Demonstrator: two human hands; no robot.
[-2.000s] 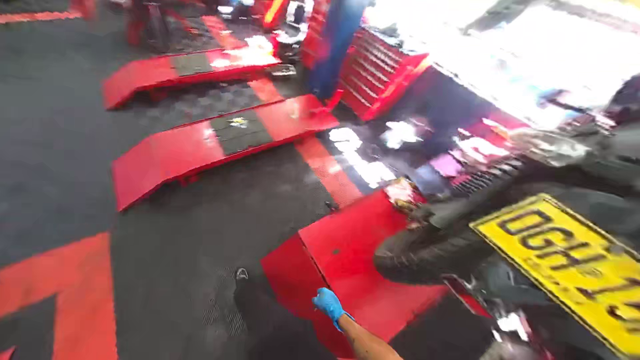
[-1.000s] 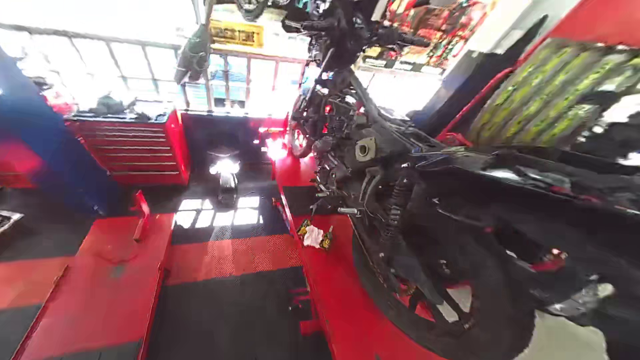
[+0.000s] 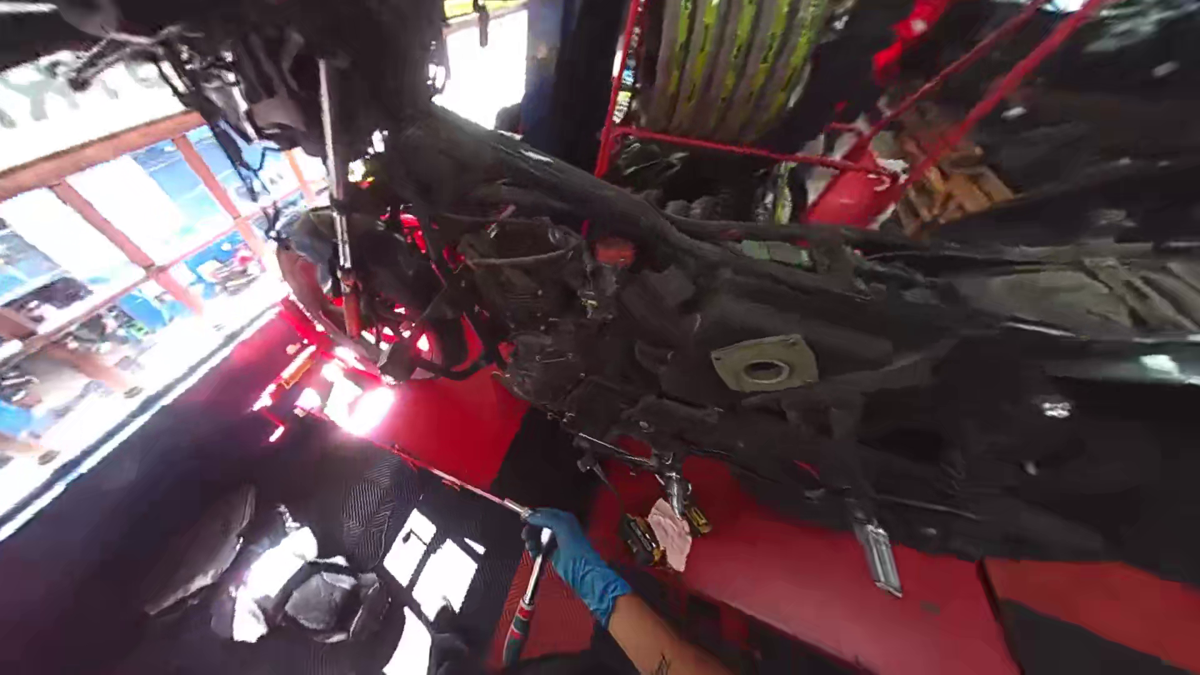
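My right hand (image 3: 570,555), in a blue glove, is closed around the head end of what looks like a ratchet wrench (image 3: 531,596) with a chrome shaft and a dark green and red handle. The handle points down; a thin bar extends up and left from the fist, alongside the lift's edge. Right of the hand, a pale pink cloth (image 3: 670,534) lies by small black and yellow objects (image 3: 641,539) on the red motorcycle lift (image 3: 787,581). Above stands a partly stripped dark motorcycle (image 3: 656,356) with a square metal plate (image 3: 766,365) on its side. My left hand is out of view.
A footpeg (image 3: 877,553) juts over the lift. Dark and silvery parts (image 3: 319,600) lie on the floor at lower left. A barred window front (image 3: 141,262) is at left. Beyond the motorcycle are a red metal frame (image 3: 750,154) and yellow-marked tyres (image 3: 736,66).
The view has swung strongly and come closer to the motorcycle. Two seconds ago my gloved hand was low over the lift's end with no tool visible; now a wrench shows in it.
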